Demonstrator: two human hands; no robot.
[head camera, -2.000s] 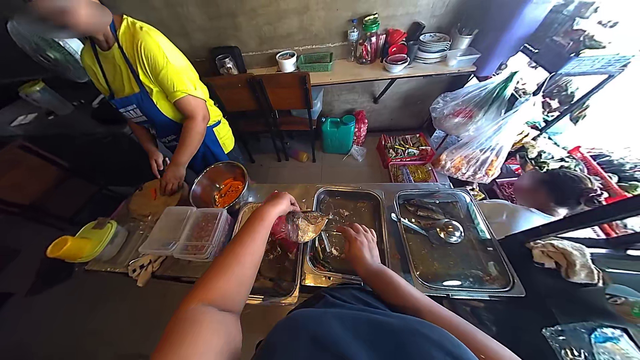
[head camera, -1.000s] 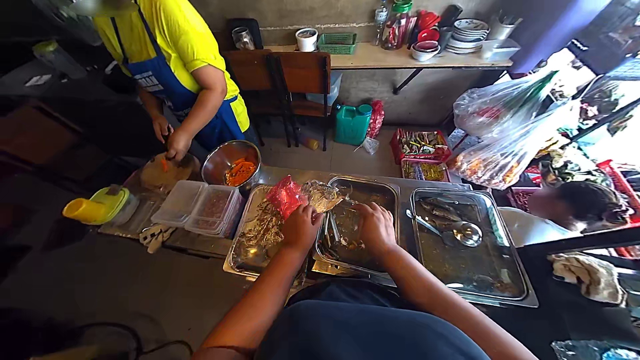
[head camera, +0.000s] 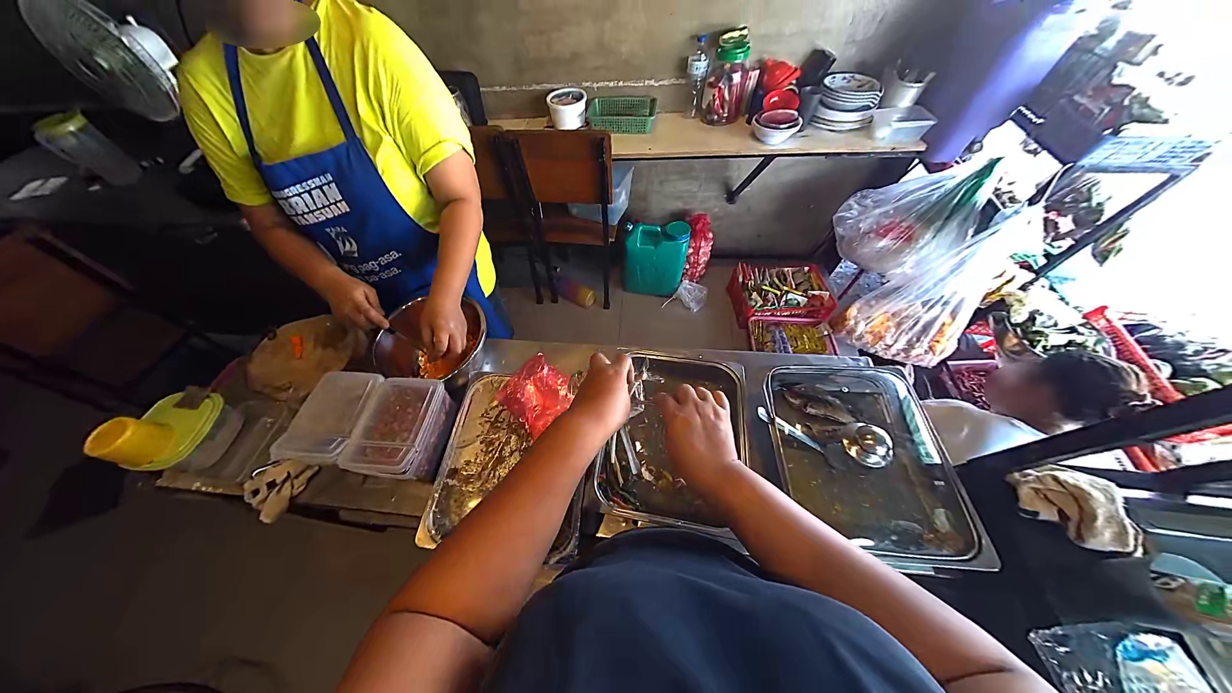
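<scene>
My left hand (head camera: 603, 395) is closed on a clear plastic bag (head camera: 637, 383) above the left part of the middle metal tray (head camera: 737, 409). My right hand (head camera: 699, 428) is over the same tray with its fingers spread and bent; whether the fingertips touch anything inside is hard to see. A red plastic bag (head camera: 536, 393) lies just left of my left hand, on the left metal tray (head camera: 452, 457), which holds small brownish pieces. Tongs or a similar utensil (head camera: 628, 452) rest in the middle tray. In the right metal tray (head camera: 962, 500) are fish (head camera: 816, 402) and a metal ladle (head camera: 867, 445).
Across the counter a person in a blue apron (head camera: 332, 207) works over a steel bowl (head camera: 385, 354) of orange shreds. Plastic containers (head camera: 397, 423) and a yellow cup (head camera: 123, 441) stand at left. Another person (head camera: 1044, 395) is at the right, near hanging plastic bags (head camera: 905, 298).
The co-worker's hands have moved from the round board to the steel bowl. My left hand has moved from beside the red bag to the middle tray's left side.
</scene>
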